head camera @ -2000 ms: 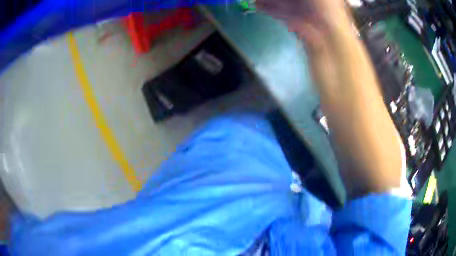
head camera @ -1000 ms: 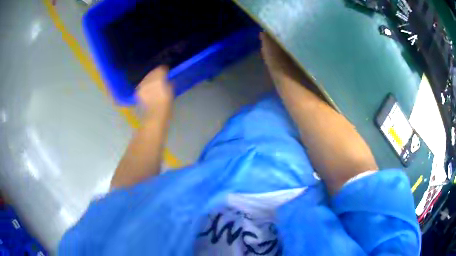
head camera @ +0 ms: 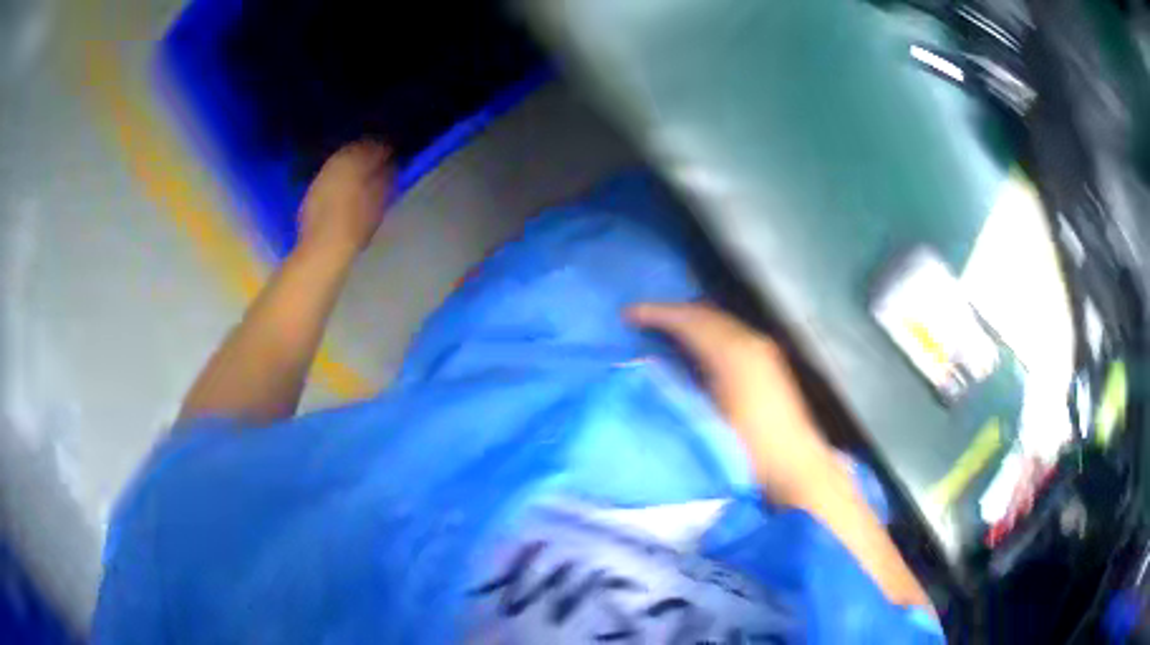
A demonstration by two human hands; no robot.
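The large blue bin is at the upper left, beside the bench, with a black interior. My left hand is at its near rim and appears to grip it; the fingertips are lost in blur and the dark interior. My right hand is over my lap beside the bench edge, fingers pointing left, with nothing seen in it.
The green bench runs diagonally on the right. On it lie a phone-like slab with a pale face and yellow mark, a white sheet and blurred dark items at the far right. A yellow line crosses the floor.
My right hand has come back from under the bench edge by the bin to my lap. My left hand and the bin have shifted slightly left and up in view.
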